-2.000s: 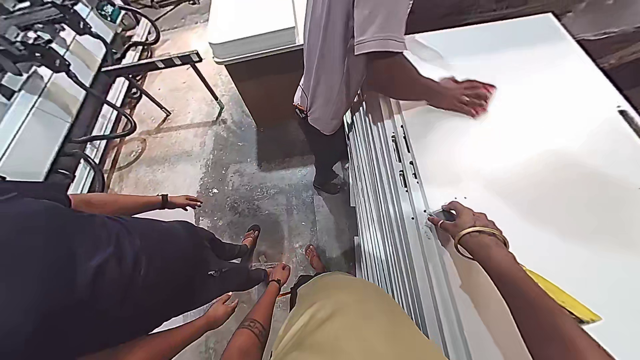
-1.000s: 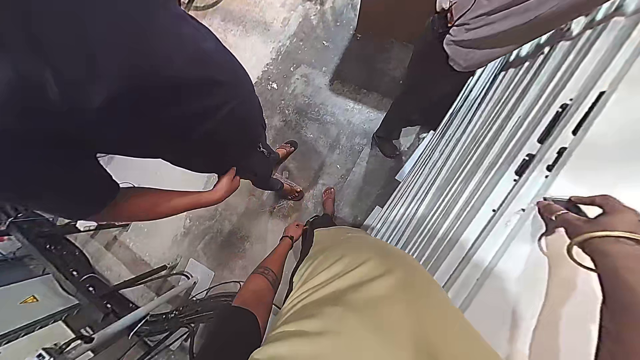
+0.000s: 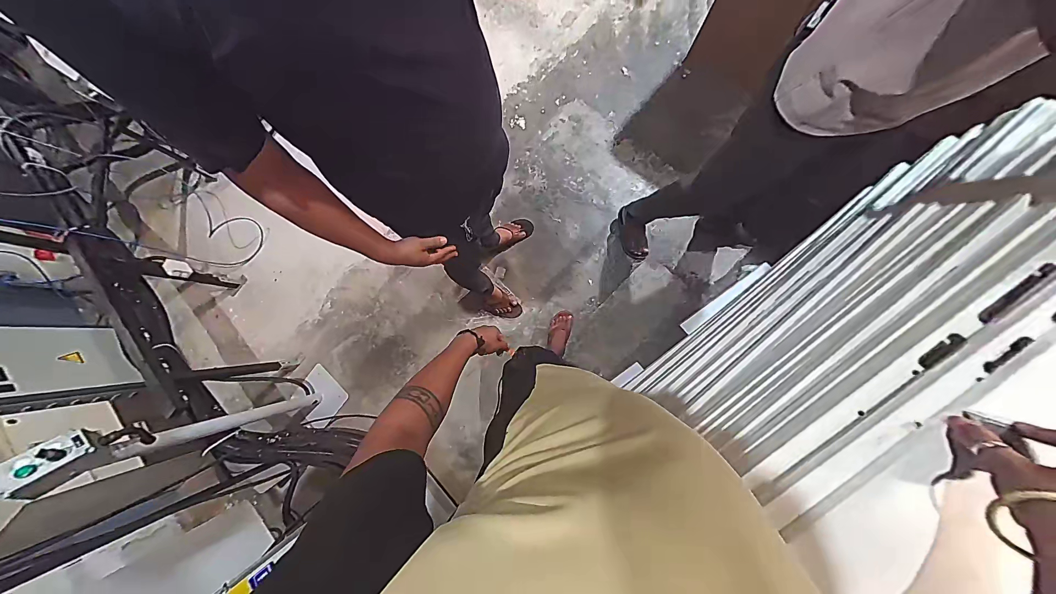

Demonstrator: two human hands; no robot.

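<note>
My left hand [image 3: 491,340], with a dark band at the wrist, hangs by the dark trousers beside my beige shirt. Its fingers look curled, and a tiny orange spot shows at their tips; whether they hold something is unclear. At the right edge my right hand [image 3: 990,450], with a gold bangle [image 3: 1015,524], grips a small flat object [image 3: 986,419] of unclear kind. That hand rests over a glossy white panel [image 3: 866,528], the top of a stack of panels with pale ridged edges [image 3: 792,363]. Dark slots [image 3: 942,352] mark the edges near it.
A person in dark clothes [image 3: 396,107] stands ahead to the left, one hand [image 3: 421,251] held out. Another person in a greyish shirt [image 3: 866,66] stands beyond the stack. Machinery with black cables [image 3: 289,445] and a control box [image 3: 49,462] lies left. Concrete floor [image 3: 569,148] shows between.
The view has swung down and left. The dark-clothed person's near hand has come away from their clothing and now extends forward. My right hand still grips the small object.
</note>
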